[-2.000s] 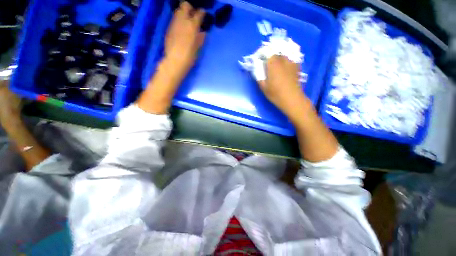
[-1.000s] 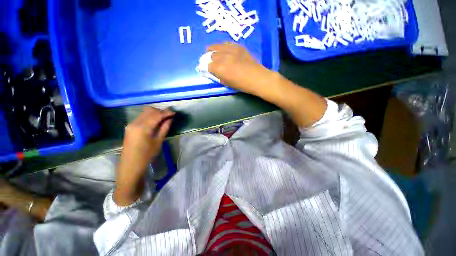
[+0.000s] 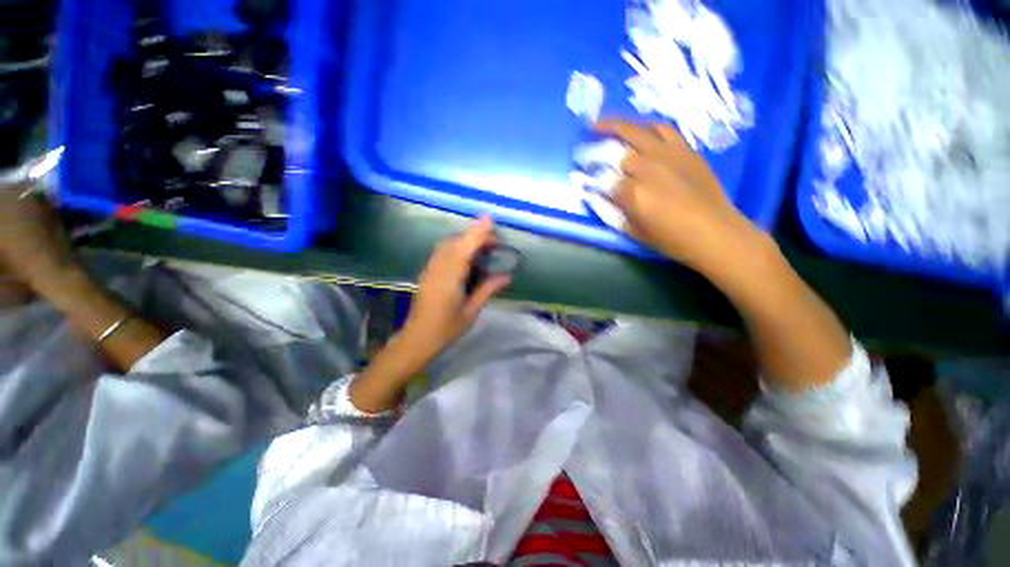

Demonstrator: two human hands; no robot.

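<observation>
My left hand [image 3: 449,286] holds a black plastic housing [image 3: 495,261] between thumb and fingers, just outside the near rim of the middle blue tray [image 3: 443,197]. My right hand [image 3: 670,194] is over the right part of that tray, palm down, with white finger cots [image 3: 601,166] on its fingers. The hand is blurred, and whether it holds a clip cannot be told. A heap of white clips [image 3: 692,72] lies in the tray just beyond this hand. A separate white clip [image 3: 585,95] lies to the left of the heap.
A blue bin of black parts [image 3: 205,144] stands at left, with a red-green mark on its near edge. A blue tray heaped with white clips [image 3: 919,133] stands at right. The dark green bench top [image 3: 377,233] runs in front. Another person's forearm [image 3: 83,299] is at far left.
The view has shifted. My left hand has gone from the far left of the middle tray to its near edge and now shows a black housing. My right hand has moved back toward the clip heap.
</observation>
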